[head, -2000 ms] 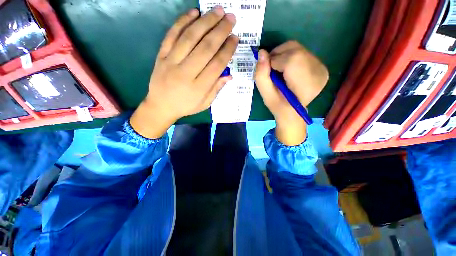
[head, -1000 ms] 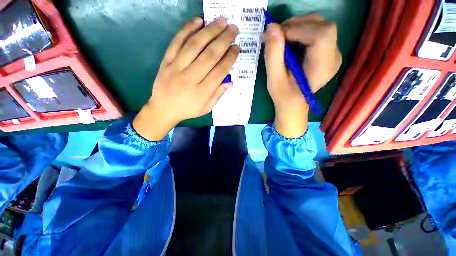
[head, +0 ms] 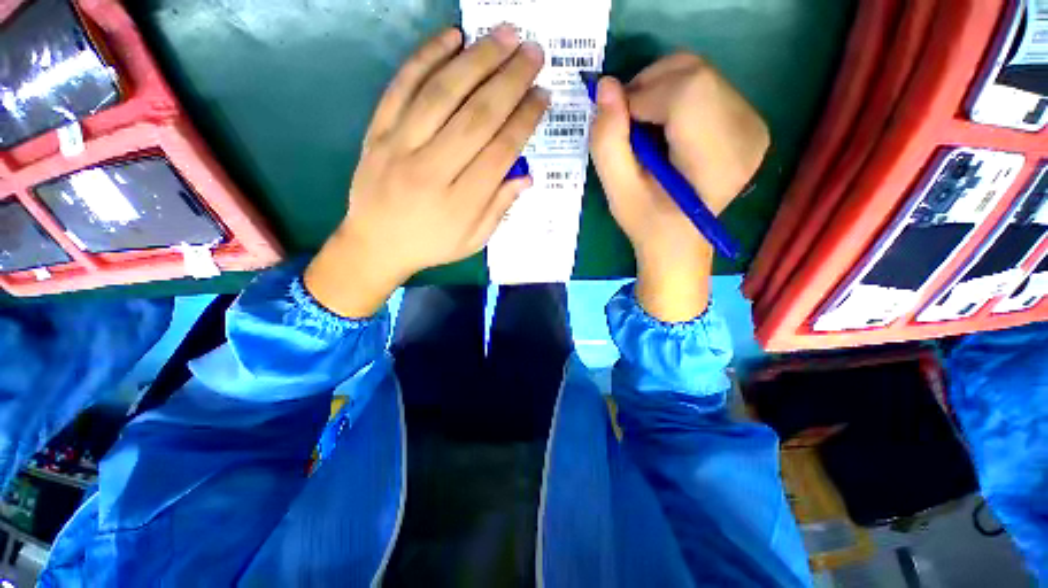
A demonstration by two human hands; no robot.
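Observation:
A long white barcode label strip [head: 538, 230] lies on the green mat, running from the top edge of the view to the mat's front edge. My left hand [head: 442, 161] lies flat on the strip's left side, palm down. A small blue piece [head: 518, 168] shows between its thumb and index finger; what it is I cannot tell for sure. My right hand [head: 684, 155] grips a blue marker pen [head: 686, 202], slanted with its tip at the strip's right side, beside the printed barcodes.
A red-orange tray [head: 138, 129] with dark glossy phones [head: 132, 204] stands at the left. Stacked red-orange trays [head: 856, 167] with open phone assemblies [head: 925, 236] stand at the right. Blue sleeves of other people show at the lower left [head: 69, 368] and lower right [head: 1011, 402].
My right hand moved up and right along the strip with the pen, then came back left and slightly down. My left hand stays on the strip, nearly unmoved.

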